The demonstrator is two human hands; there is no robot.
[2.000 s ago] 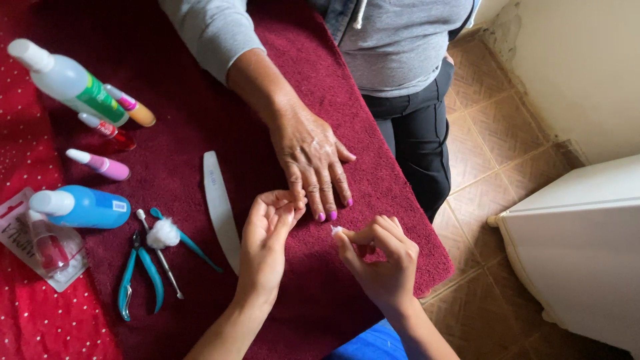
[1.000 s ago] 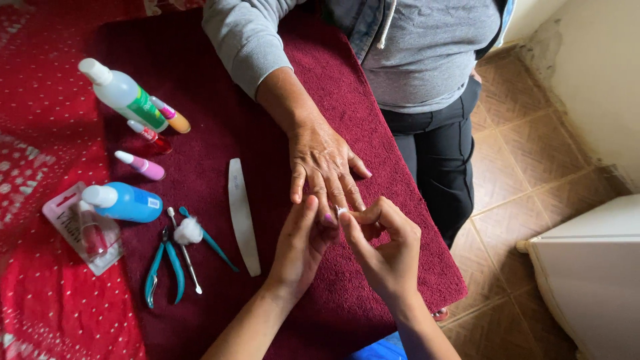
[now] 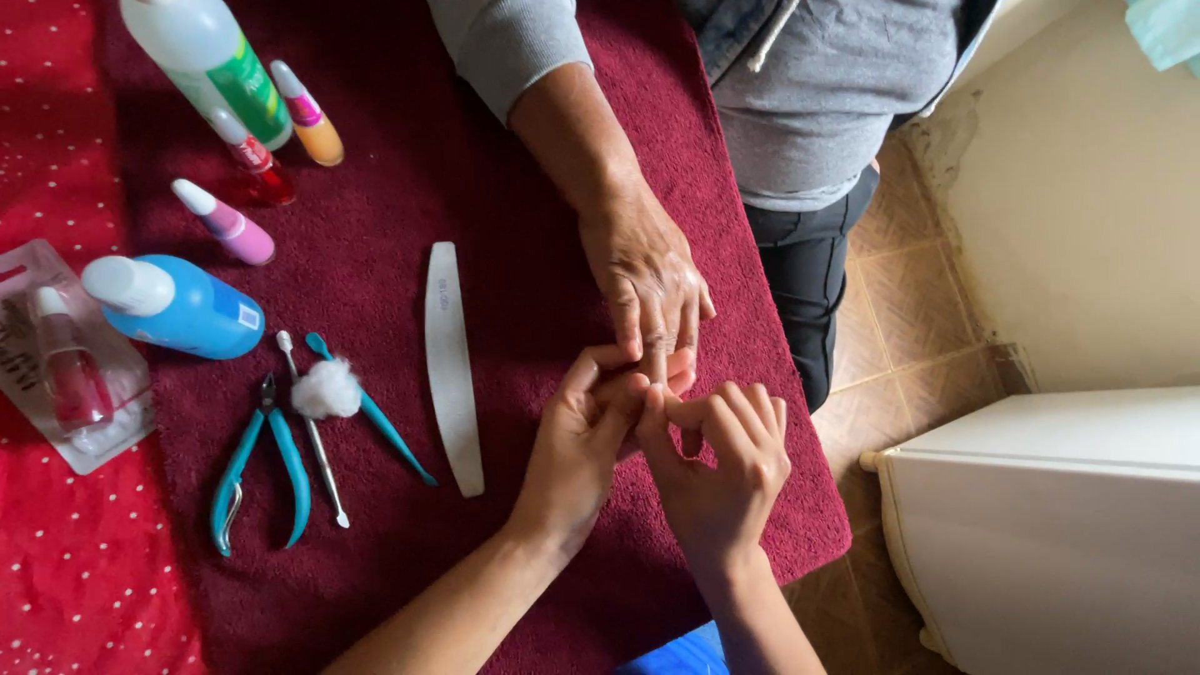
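Note:
Another person's hand (image 3: 647, 262) lies palm down over a dark red towel (image 3: 544, 600). Beneath and beside its fingertips, my left hand (image 3: 586, 422) grips one of the fingers. The thumb and index finger of my right hand (image 3: 717, 450) are pinched together at that fingertip; whether something small is between them is hidden. Left of my hands lies a pale nail file (image 3: 452, 375). Farther left are teal-handled cuticle nippers (image 3: 267, 459), a metal cuticle pusher (image 3: 323, 459), a teal tool (image 3: 389, 431) and a cotton ball (image 3: 326, 389).
Nail polish bottles, one pink (image 3: 230, 225), one orange (image 3: 314, 122) and one red (image 3: 258, 164), stand by a green-labelled bottle (image 3: 220, 66). A blue bottle (image 3: 202, 309) and a blister pack (image 3: 70, 375) are at left. A white appliance or cabinet (image 3: 1059, 506) stands right of the towel's edge.
My right hand has come in from the right to meet my left hand at the other person's fingertip. The white bit seen earlier at my right fingertips no longer shows.

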